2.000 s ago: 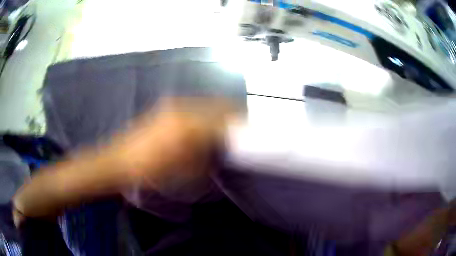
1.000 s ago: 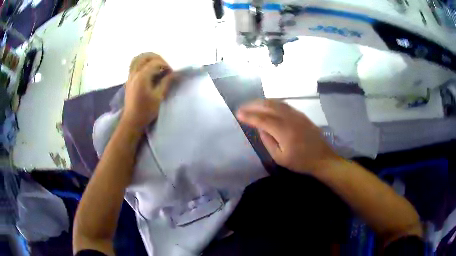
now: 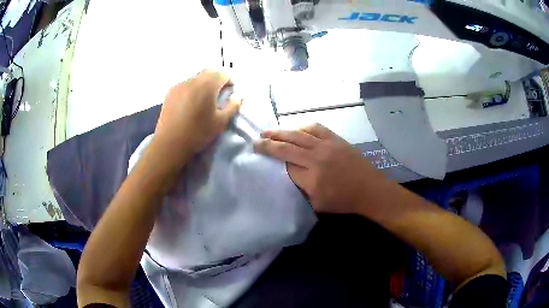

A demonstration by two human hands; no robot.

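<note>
A light grey panel (image 3: 241, 198) lies bunched over the table's front edge and hangs towards my lap, with a welt pocket near its lower part. My left hand (image 3: 195, 108) grips its upper edge, thumb and fingers pinched on the cloth. My right hand (image 3: 319, 159) has its fingertips on the same folded edge, just right of my left hand. A dark grey panel (image 3: 96, 156) lies under and left of the light one. The presser foot and needle area (image 3: 271, 51) is beyond my hands; the cloth is short of it.
A small curved piece (image 3: 403, 123) with a dark strip lies right of the needle, over the table-edge ruler (image 3: 481, 139). The sewing machine head (image 3: 373, 21) spans the top right. A yellow-green tool (image 3: 489, 99) lies at right. Blue plastic baskets (image 3: 502, 189) stand below the table.
My left hand has shifted right and my right hand has closed in beside it. The light panel's edge is now folded between them. The dark panel no longer shows beside my right hand.
</note>
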